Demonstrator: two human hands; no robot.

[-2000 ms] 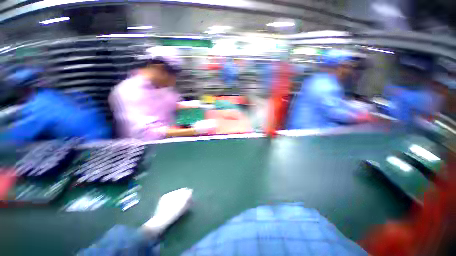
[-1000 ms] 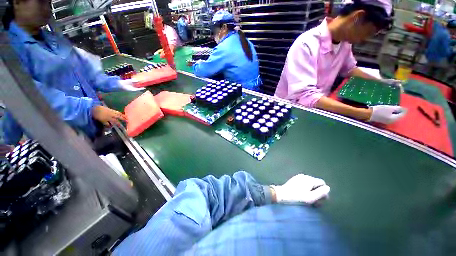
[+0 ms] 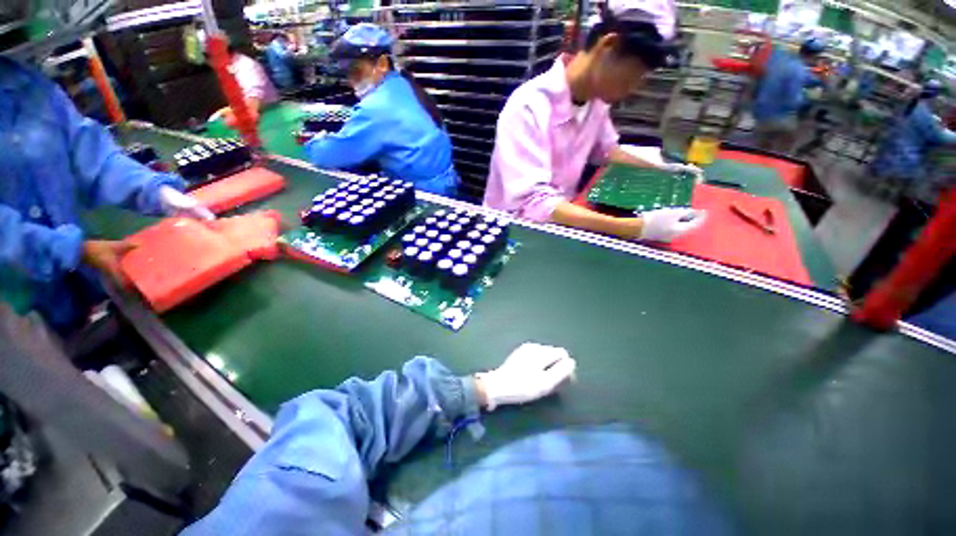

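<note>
My left hand [image 3: 527, 375], in a white knit glove, rests on the green conveyor belt [image 3: 650, 345] with its fingers curled in and nothing seen in it. A thin blue cord hangs at its wrist. My right hand is not in view. Two capacitor-populated boards lie beyond my left hand: the nearer board [image 3: 446, 257] and another board [image 3: 356, 220] just left of it. Each is a green board under a black block with round white tops.
At left a person holds a red foam pad [image 3: 183, 257]; another red pad [image 3: 239, 188] lies behind. Opposite, a person in pink holds a green board [image 3: 642, 188] over a red mat [image 3: 750, 236] with red-handled pliers [image 3: 753, 218]. A red-wrapped post [image 3: 912, 267] stands at right.
The view has turned right, so the boards and my left hand appear further left. The person at left now has both hands on a red pad. The two boards stay on the belt.
</note>
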